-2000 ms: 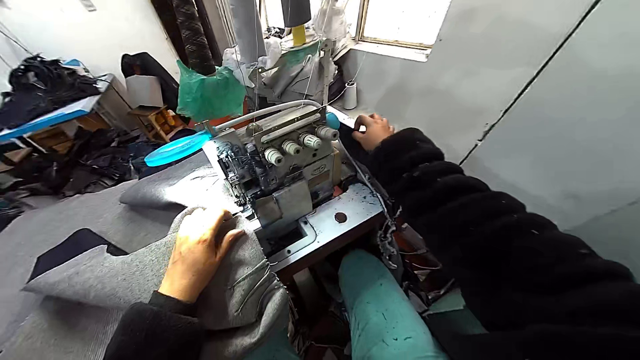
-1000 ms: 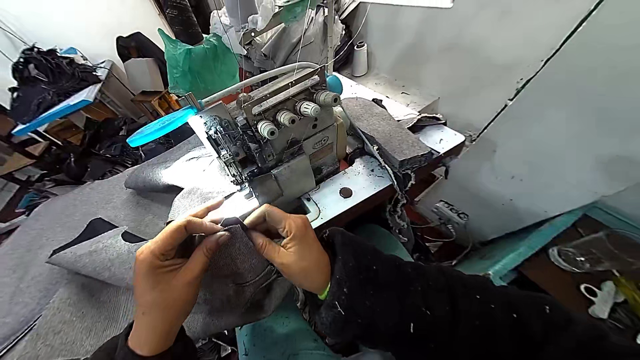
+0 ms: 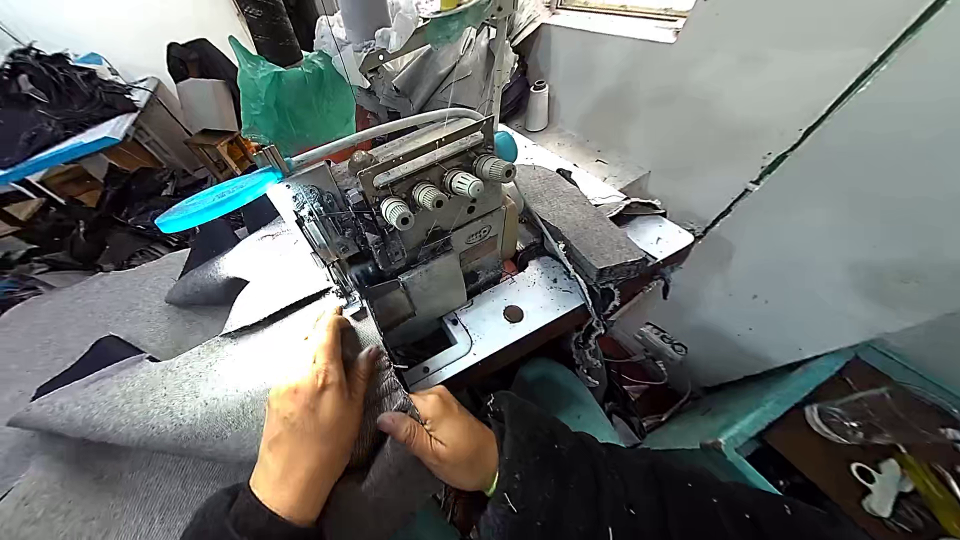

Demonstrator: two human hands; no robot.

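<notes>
Grey knit fabric (image 3: pixel 202 390) lies over the left side of the table, and its edge runs up to the presser foot of an overlock sewing machine (image 3: pixel 435 217). My left hand (image 3: pixel 311 405) presses on the fabric just below the foot, its fingertips close to the foot. Lower right of it, my right hand (image 3: pixel 446 439) grips the fabric edge between thumb and fingers. The fingers under the cloth are hidden. White tension dials (image 3: pixel 463 184) line the front of the machine.
A stack of cut grey fabric pieces (image 3: pixel 581 225) lies right of the machine. A blue round tray (image 3: pixel 217 201) sticks out at its left. A white thread cone (image 3: pixel 537 106) stands behind. Fabric scraps hang off the table edge. A teal-edged shelf (image 3: pixel 750 420) is at lower right.
My right hand came from behind the machine to the fabric, and both hands then pinched its edge. Now the edge lies at the presser foot. The stack shows on the right since the middle frame.
</notes>
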